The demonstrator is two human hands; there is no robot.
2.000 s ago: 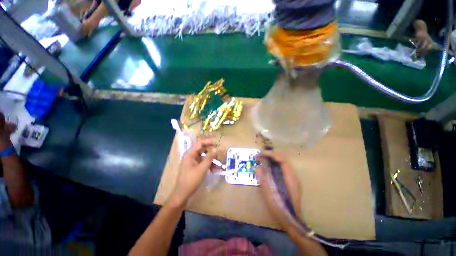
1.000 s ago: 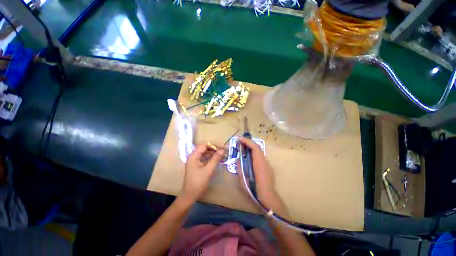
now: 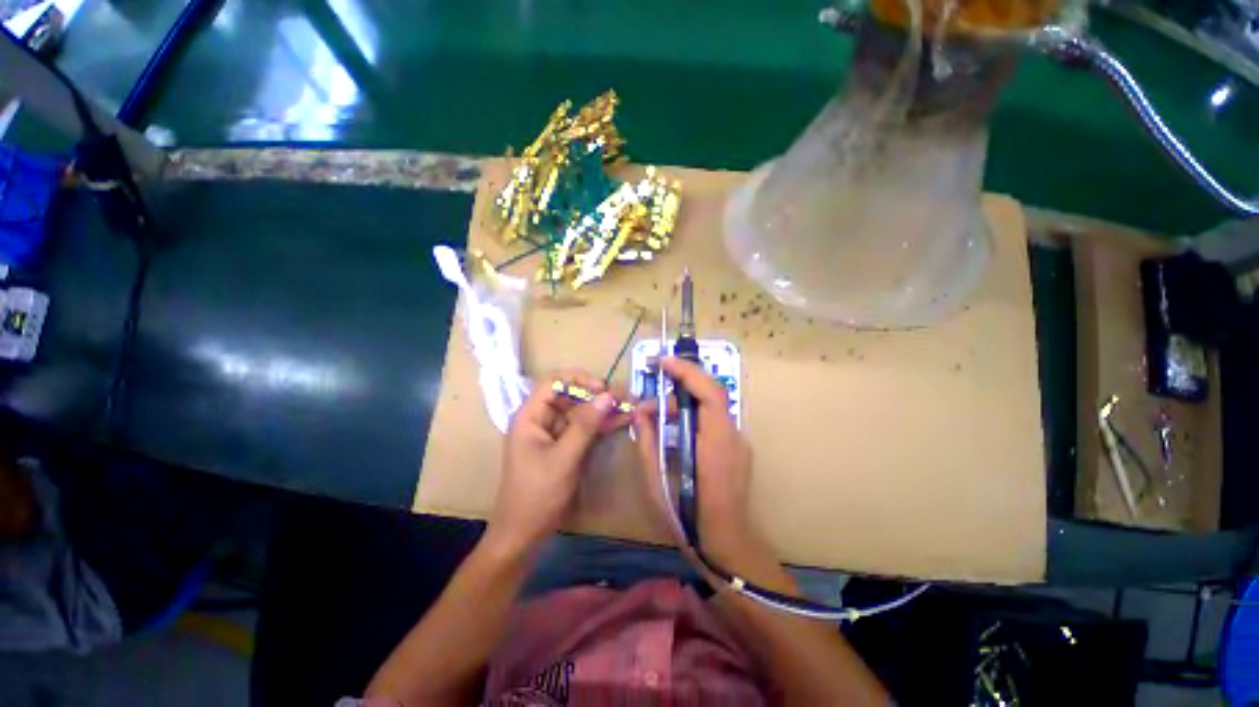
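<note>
My left hand [image 3: 548, 449] holds a brass contact strip [image 3: 574, 394] at the left side of the socket housing. A short dark green wire [image 3: 624, 351] sticks up from the strip. My right hand [image 3: 708, 449] holds the black soldering iron [image 3: 688, 456] upright over the white socket housing [image 3: 729, 362], its tip pointing away from me, beyond the housing's far edge. A thin pale line runs along the iron. Its fingertips near the strip's right end partly hide the housing's inside. More brass strips with green wires [image 3: 608, 228] lie piled at the cardboard's top left.
The cardboard mat [image 3: 884, 470] lies under the work. A white power cord [image 3: 490, 339] lies left of my left hand. The cloudy fume hood [image 3: 863, 207] hangs above right, with dark specks below it. A side tray [image 3: 1105, 332] at right holds a pale-handled tool. A green conveyor [image 3: 552, 55] runs behind.
The view has tilted down. The iron was at the housing two seconds ago and now points upward, away from it. The brass strip and green wire now show in my left hand.
</note>
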